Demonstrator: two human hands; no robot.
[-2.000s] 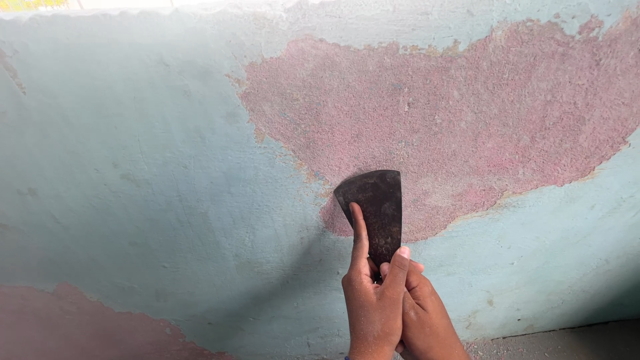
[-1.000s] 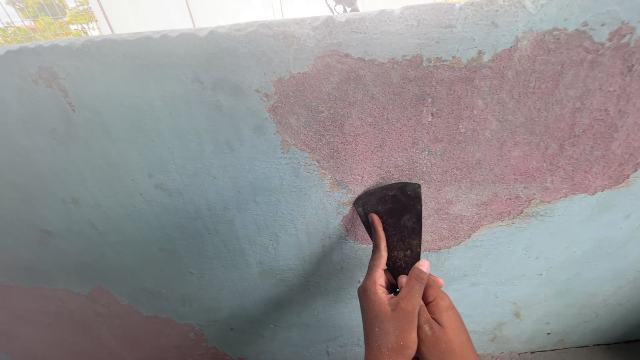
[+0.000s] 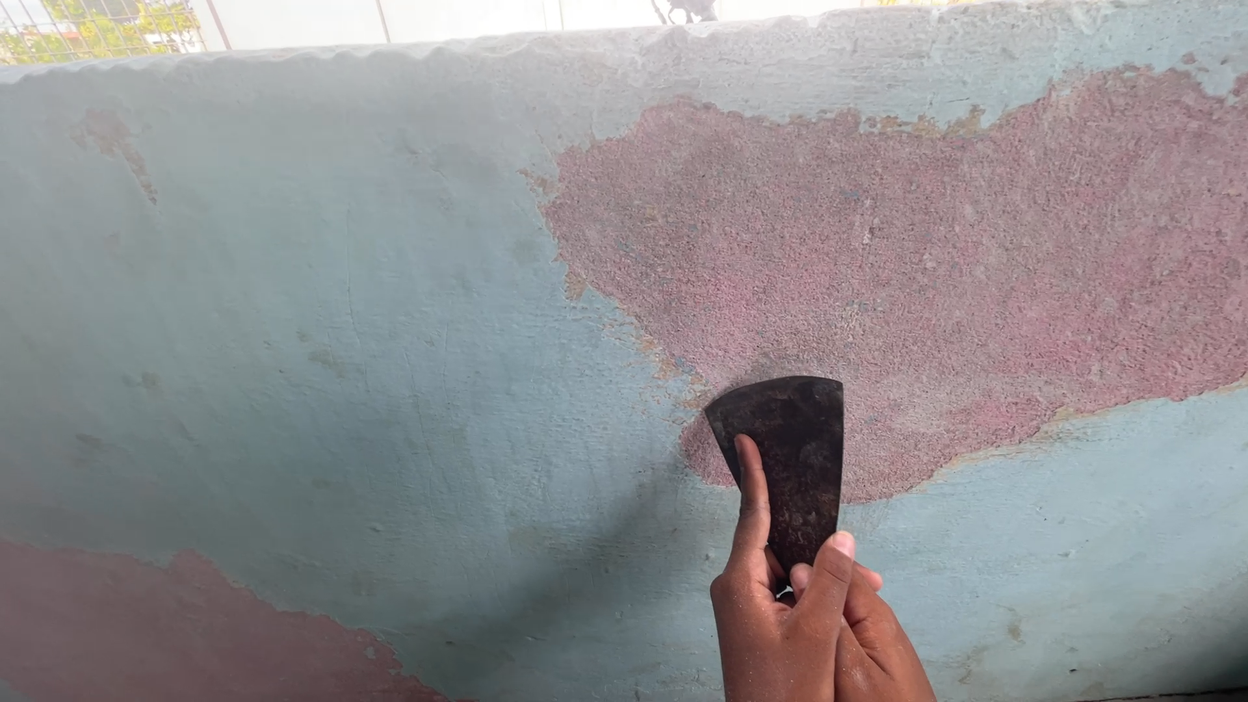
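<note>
A dark, worn metal scraper blade stands with its wide curved edge up, over the lower left end of a rough pink patch in the pale blue painted wall. My left hand grips its lower end, the index finger laid along the left side of the blade and the thumb at its right edge. Partly behind it, my right hand closes around the same lower end. The handle is hidden by the hands.
Flaking paint edges border the pink patch on its left. Another pink area lies at the wall's lower left. The wall's uneven top ledge runs across the view, with a wire fence and greenery beyond at the upper left.
The view has shifted, showing more of the wall's top ledge. Both hands keep their hold on the scraper, which stays near the lower left end of the pink patch.
</note>
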